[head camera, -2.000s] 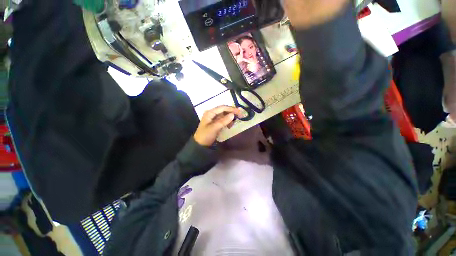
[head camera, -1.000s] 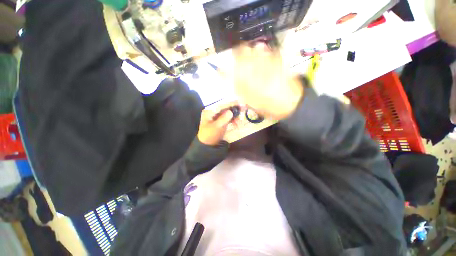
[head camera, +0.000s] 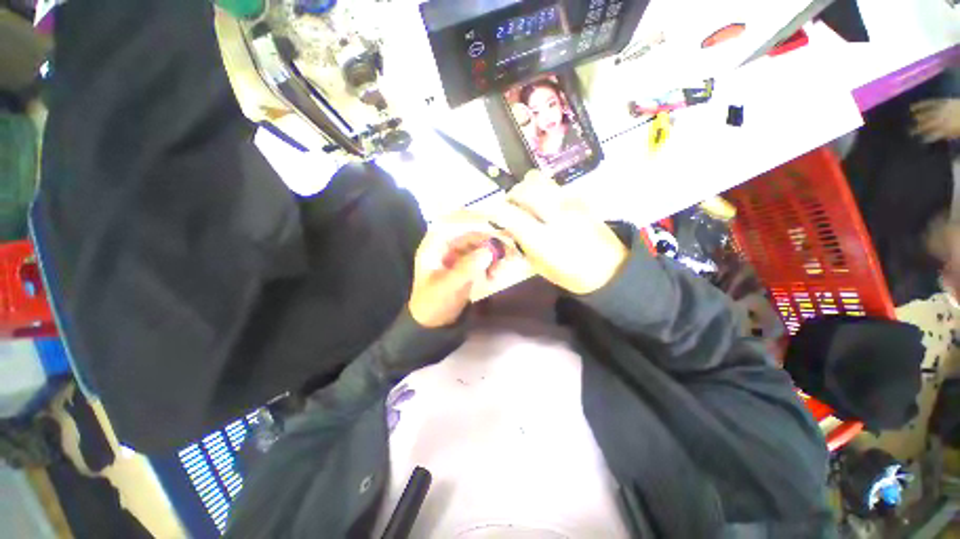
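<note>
My left hand (head camera: 447,268) is over the table's front edge, palm partly up, with a small purple-red round item (head camera: 494,248) at its fingertips. My right hand (head camera: 563,237) is beside it, its fingers reaching over the left hand's fingers; whether it grips anything is hidden. The scissors (head camera: 479,163) lie behind the hands, blades showing and handles covered by the right hand. Black fabric (head camera: 211,253) covers the left of the table and hangs off it.
A lit smartphone (head camera: 552,126) lies behind my right hand, below the control panel (head camera: 526,40). A yellow tool (head camera: 660,133) and a slim pen (head camera: 671,102) lie to the right. A red basket (head camera: 805,226) stands right, a blue crate (head camera: 211,474) lower left. Another person's hand (head camera: 935,119) shows far right.
My right hand has come down from the control panel area to meet my left hand. The purple-red item now shows at the left fingertips. The phone is uncovered again.
</note>
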